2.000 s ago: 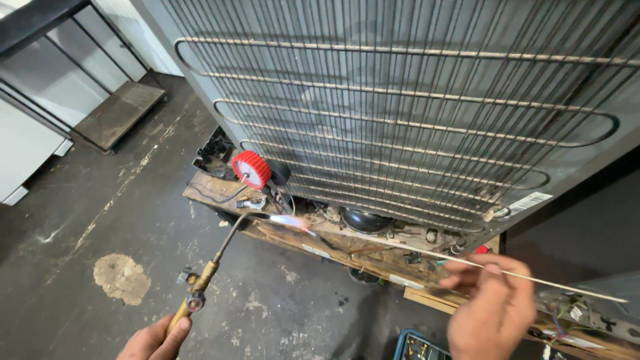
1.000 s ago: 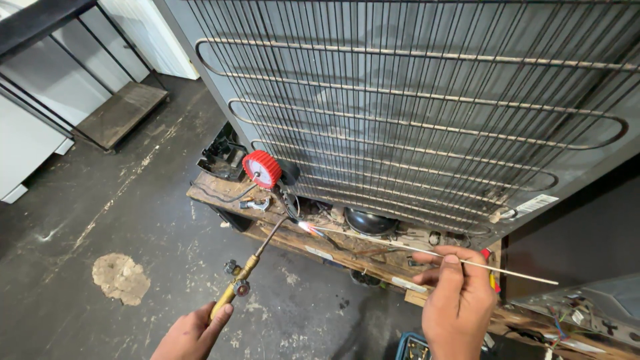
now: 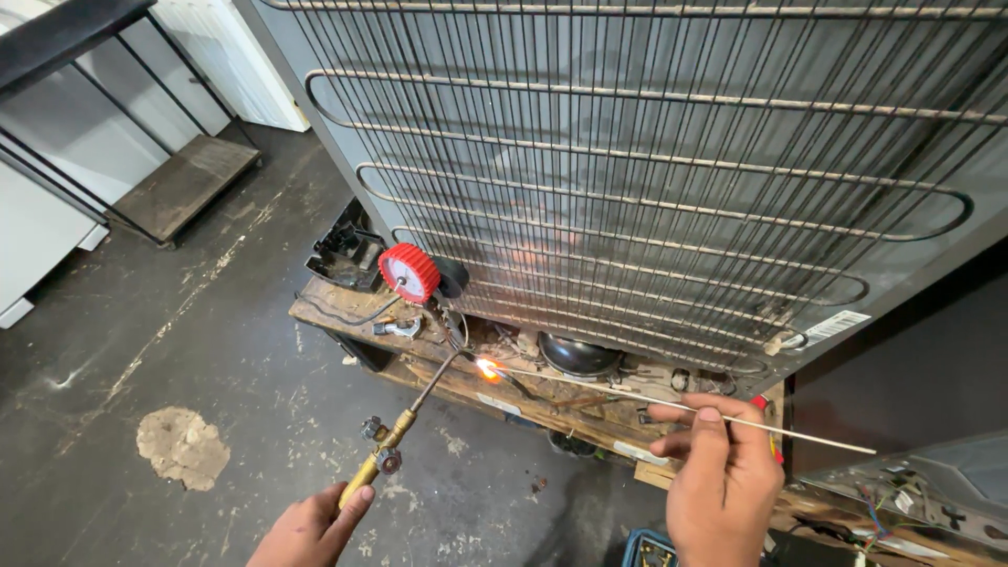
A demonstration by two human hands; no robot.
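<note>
My left hand (image 3: 319, 526) is closed around the brass handle of a gas torch (image 3: 387, 449), whose thin bent tip points toward the base of a refrigerator (image 3: 504, 47). A bright orange flame (image 3: 489, 368) burns at that tip. My right hand (image 3: 720, 472) pinches a long thin brazing rod (image 3: 819, 440) between thumb and fingers; its far end reaches the flame. Just behind the flame sits a black compressor (image 3: 580, 354). A gauge with a red ribbed cover (image 3: 409, 272) stands to the left of it. The exact joint under the flame is hidden by glare.
The refrigerator's wire condenser (image 3: 598, 150) rises over a worn wooden bench (image 3: 331, 307). On the bench lie a small tube cutter (image 3: 398, 327) and a black plastic box (image 3: 346, 256). A metal rack (image 3: 185, 181) stands at the left; a blue bin (image 3: 650, 549) is below.
The flame has turned from pale pink to bright orange, with the rod's end at it. Since the earliest frame the torch tip has swung from pointing rightward along the bench's front to its present place near the compressor.
</note>
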